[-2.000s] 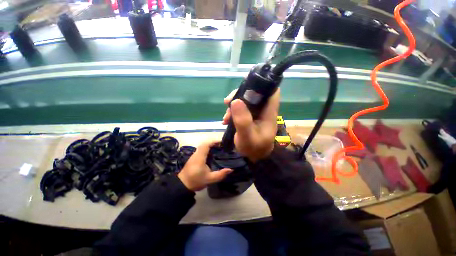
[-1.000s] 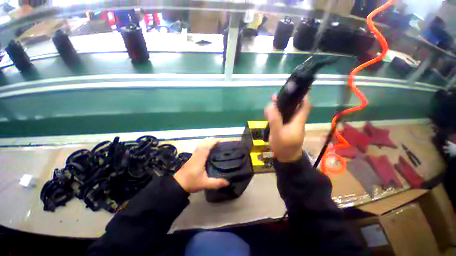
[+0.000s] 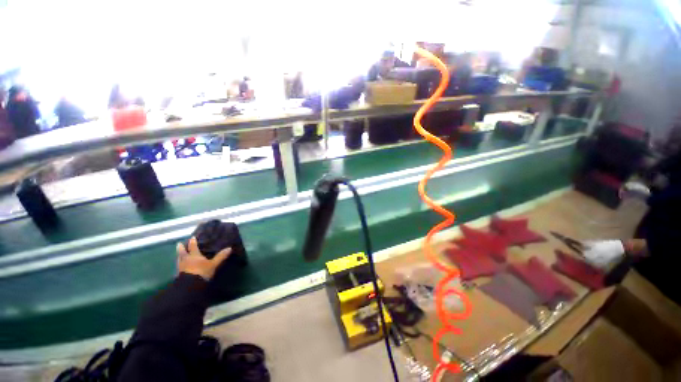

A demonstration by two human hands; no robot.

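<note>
My left hand (image 3: 200, 262) holds a black box-shaped housing (image 3: 222, 252) from its near left side, over the green belt (image 3: 127, 287) just behind the bench. My right hand is not in view. The electric screwdriver (image 3: 321, 218) hangs free and slightly tilted, with its black cable looping down to the right. Below it the yellow-and-black screw feeder (image 3: 357, 300) stands on the bench. Part of the pile of black curved handles (image 3: 244, 362) shows at the lower left, partly hidden by my left sleeve.
An orange coiled hose (image 3: 435, 168) hangs right of the screwdriver. Red pieces (image 3: 487, 245) lie on the bench at right, where another person's gloved hand (image 3: 603, 254) reaches in. An open carton (image 3: 624, 337) is at lower right. More housings (image 3: 140, 183) stand on the far side at left.
My left hand has moved the housing from the bench to the belt. My right hand has let go of the screwdriver and left the picture. The view has shifted, and a gloved hand appears at right.
</note>
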